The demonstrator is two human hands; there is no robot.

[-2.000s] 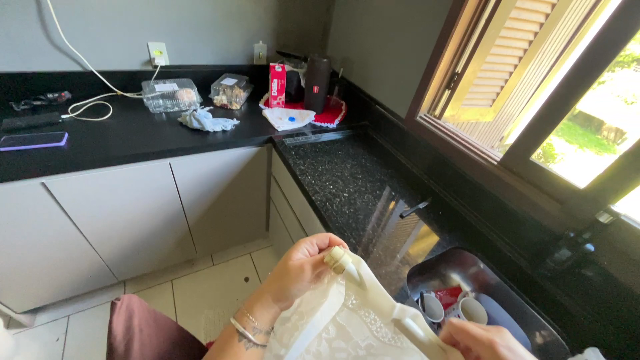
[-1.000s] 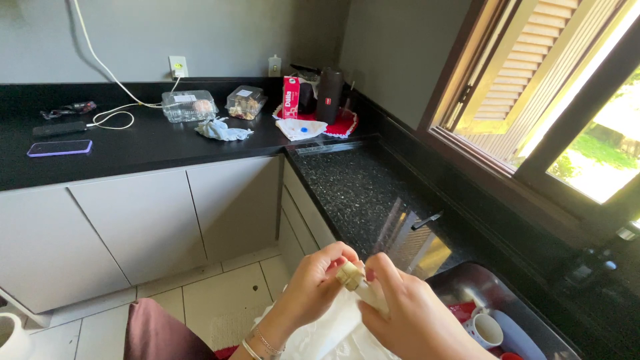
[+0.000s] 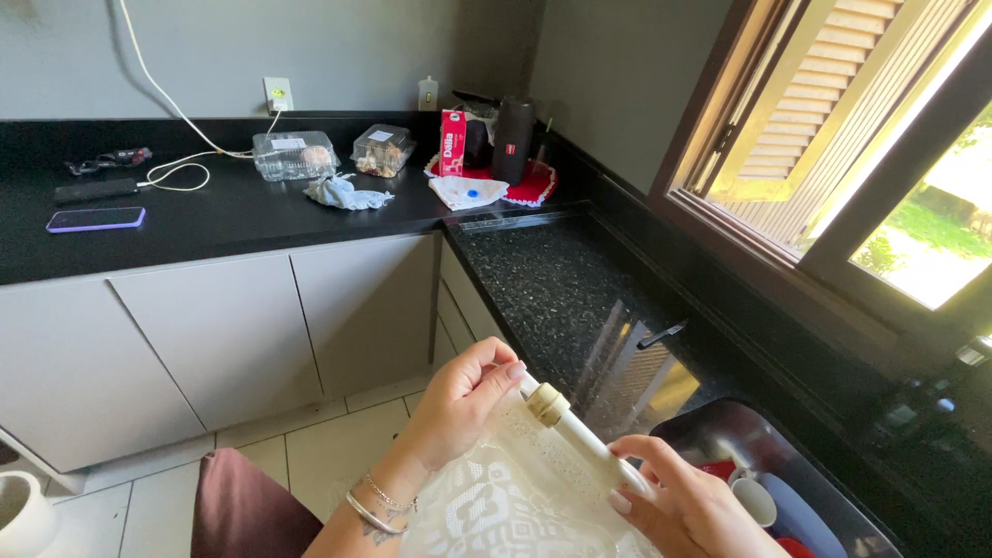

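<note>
A white curtain rod (image 3: 587,435) slants across the lower middle of the view, with a yellowed ring-like fitting (image 3: 548,404) around it near its upper end. My left hand (image 3: 467,403) pinches the upper end of the rod or the fabric edge there, just beyond the fitting. Farther down, my right hand (image 3: 673,492) grips the rod between thumb and fingers. Cream patterned lace fabric (image 3: 496,504) hangs below the rod, between both hands. Its lower part is out of view.
A black basin (image 3: 744,426) with cups stands at lower right. A black-handled knife (image 3: 661,335) lies on the speckled black counter (image 3: 535,271). At the back are a phone (image 3: 96,220), plastic food boxes (image 3: 294,157), a cloth (image 3: 348,193), a red carton (image 3: 452,144) and a cylindrical speaker (image 3: 512,139).
My hands were close together at the fitting one second ago. Now they are apart, the right hand lower down the rod, and more of the rod and lace shows between them.
</note>
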